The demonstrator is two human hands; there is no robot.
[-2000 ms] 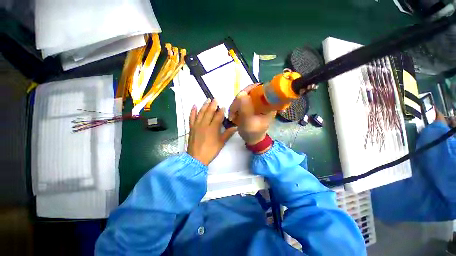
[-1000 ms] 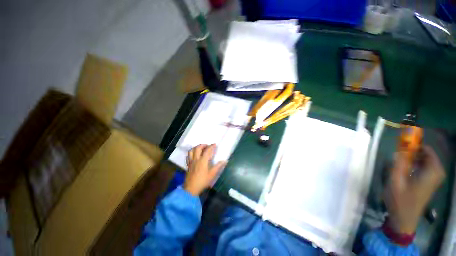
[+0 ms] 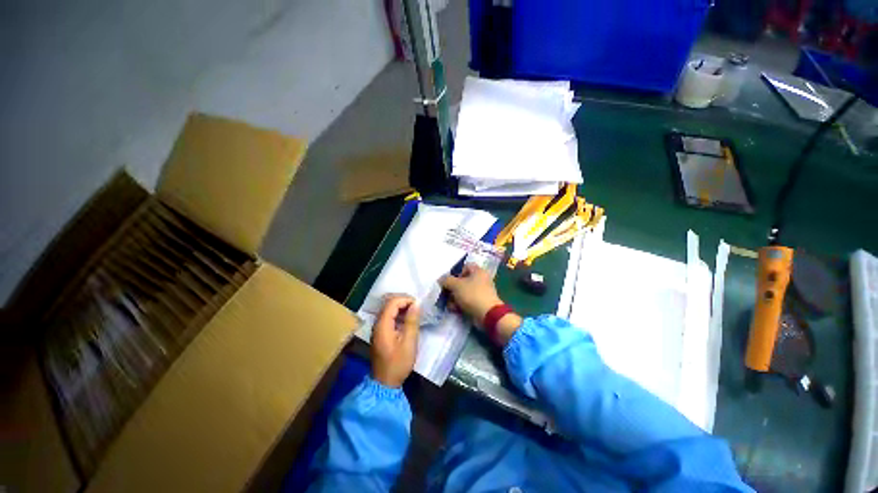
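Observation:
A stack of thin white foam sheets [image 3: 424, 241] lies at the bench's left edge, its top layer creased between my hands. My left hand [image 3: 394, 342] has its thumb and fingers together at the sheet's near left edge and seems to pinch it. My right hand [image 3: 474, 295], with a red wristband, is over the right part of the stack, fingers bent down; something small and dark shows at its fingertips, too unclear to name. Thin red-black wires [image 3: 472, 243] lie on the stack just beyond it.
Amber flex cables [image 3: 551, 226] and a small black block [image 3: 532, 281] lie right of the stack. White work pad [image 3: 635, 318] at centre; orange screwdriver [image 3: 769, 308] and dark round trays [image 3: 795, 343] at right; black device frame [image 3: 710, 173] behind. Open cardboard box [image 3: 212, 376] at left.
The view has turned left from the fixture. My right hand has let go of the screwdriver and moved left to the foam sheets. The device frame now lies at the back of the bench.

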